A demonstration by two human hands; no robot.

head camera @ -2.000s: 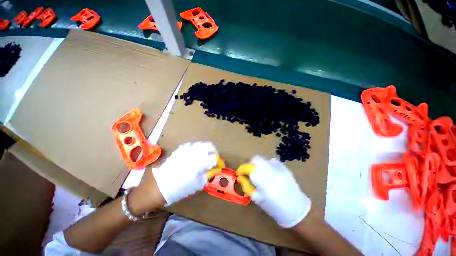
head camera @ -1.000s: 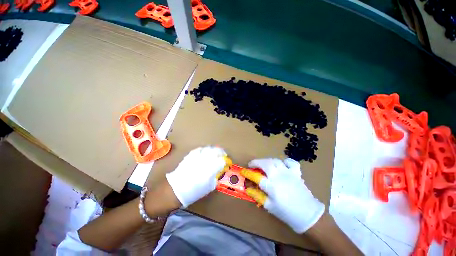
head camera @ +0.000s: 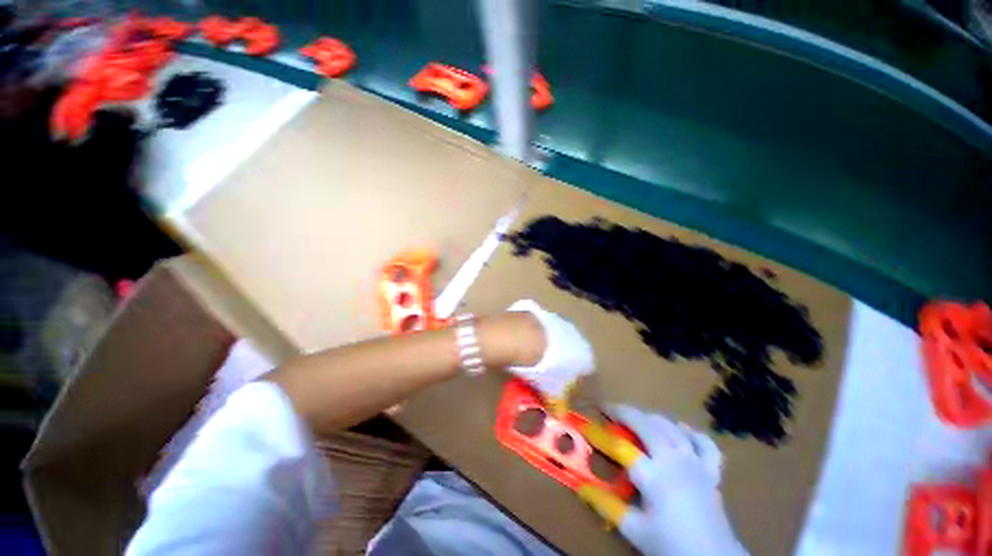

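Note:
An orange controller shell (head camera: pixel 560 442) lies at the front of the tan cardboard work sheet (head camera: pixel 479 451). My right hand (head camera: pixel 666 478), in a white glove with yellow fingertips, grips the shell's right end. My left hand (head camera: pixel 553 353) is above the shell's upper edge, fingertips pointing down at it; blur hides whether it holds a small piece. A heap of small black inserts (head camera: pixel 664 282) lies behind the hands. A second orange shell (head camera: pixel 407 291) lies on the left cardboard sheet (head camera: pixel 359 185), partly hidden by my left forearm.
Several orange shells lie along the green conveyor belt (head camera: pixel 696 119) beyond a grey post (head camera: pixel 509 76). More shells (head camera: pixel 957 364) are at the right edge. An open carton (head camera: pixel 131 369) is at lower left. Another black heap (head camera: pixel 188 98) and an orange pile (head camera: pixel 114 71) are at upper left.
The view has swung left, showing the carton and far-left pile. My left hand has turned and moved from the shell's left end to above its upper edge. My right hand still holds the right end.

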